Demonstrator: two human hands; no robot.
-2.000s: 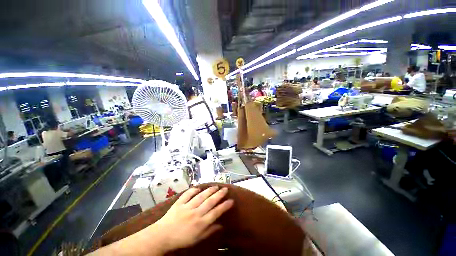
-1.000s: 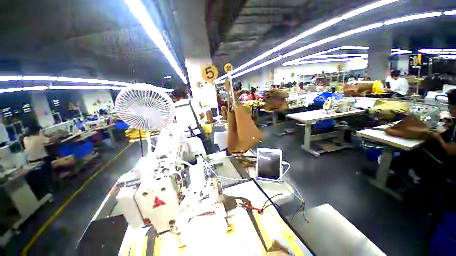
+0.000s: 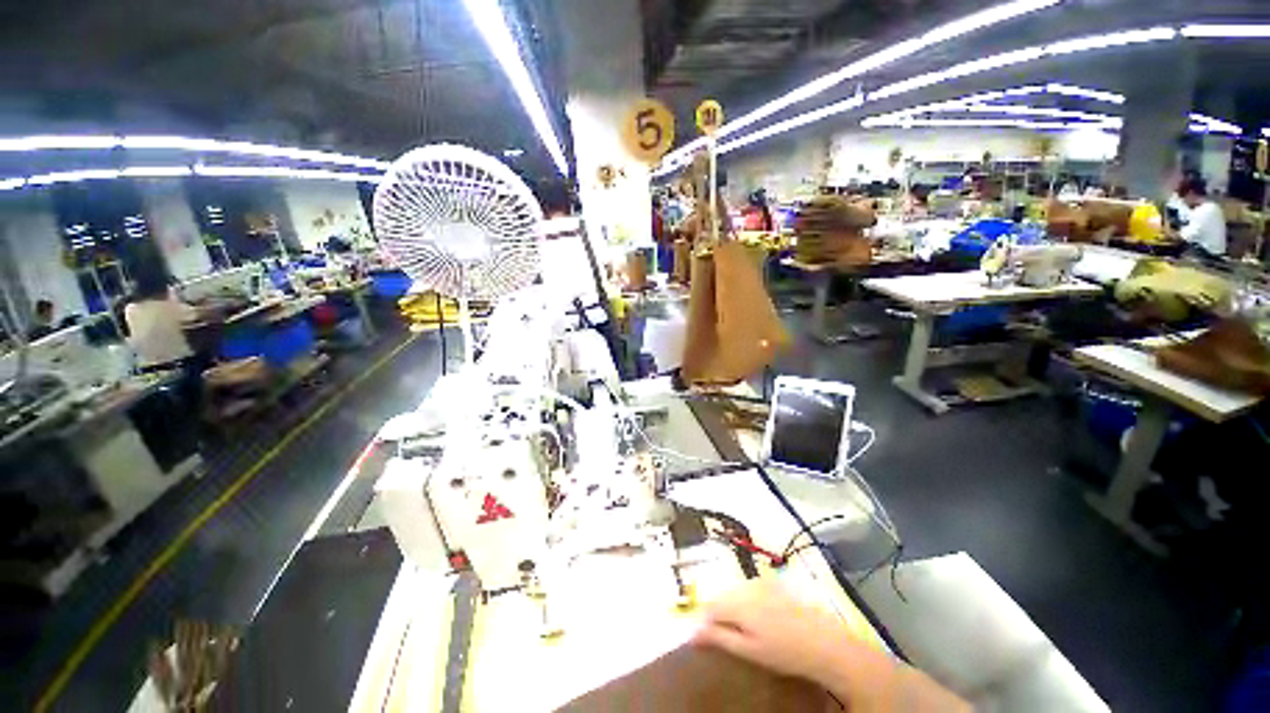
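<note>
My right hand [image 3: 787, 630] comes in from the lower right, washed out by the lamp light. Its fingers are on the upper right edge of a brown bag panel [image 3: 696, 683], which is cut off by the bottom of the picture. The panel lies in front of the pattern sewing machine [image 3: 488, 508], a white head with a red three-diamond mark. The clamp area [image 3: 613, 564] glares white, so its details are hidden. My left hand is not in view.
Red-handled snips [image 3: 759, 550] lie near black wires right of the clamp. A tablet [image 3: 811, 425] stands behind them. Brown strips [image 3: 192, 669] are at lower left, a white shelf [image 3: 975, 627] at right. A fan [image 3: 457, 223] and hanging brown bag [image 3: 731, 314] are beyond.
My left hand and the large brown panel under it left the view. My right hand has come in with a brown panel at the bottom. The camera view has shifted.
</note>
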